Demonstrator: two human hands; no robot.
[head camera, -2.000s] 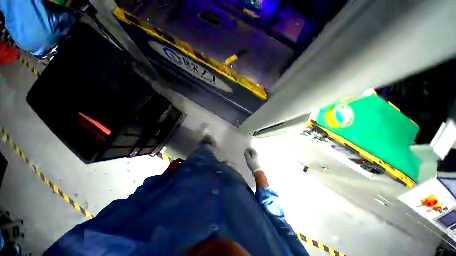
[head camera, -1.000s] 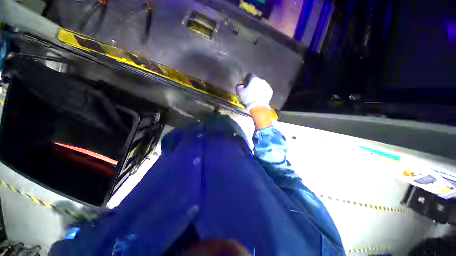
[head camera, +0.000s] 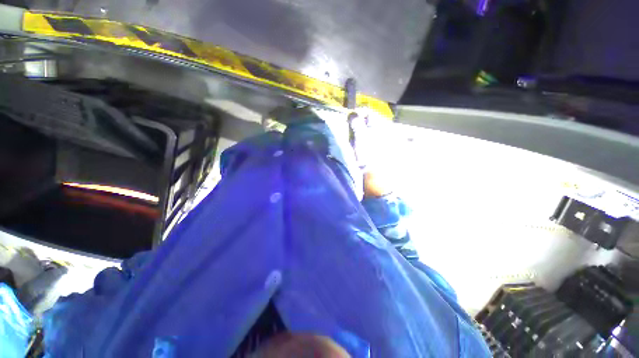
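My right hand (head camera: 363, 136), in a white glove, is at the front edge of the grey machine bed, almost washed out by glare. It is closed around a thin dark rod-like tool (head camera: 350, 92) that points up over the yellow-black edge; I cannot tell exactly what tool it is. My left hand is not in view. The grey machine bed (head camera: 245, 35) is at the top, with a bright reflection near the tool.
A large open black bin (head camera: 168, 168) with a red-orange streak inside stands at the left. Yellow-black tape (head camera: 175, 47) runs along the bed's edge. Black cases or racks (head camera: 532, 318) are at the lower right. A blue sleeve or cloth shows at the lower left corner.
My right hand has drawn back from the bed surface to its edge, with the dark tool now showing upright. The view has shifted, and the bin appears lower and further left than two seconds ago.
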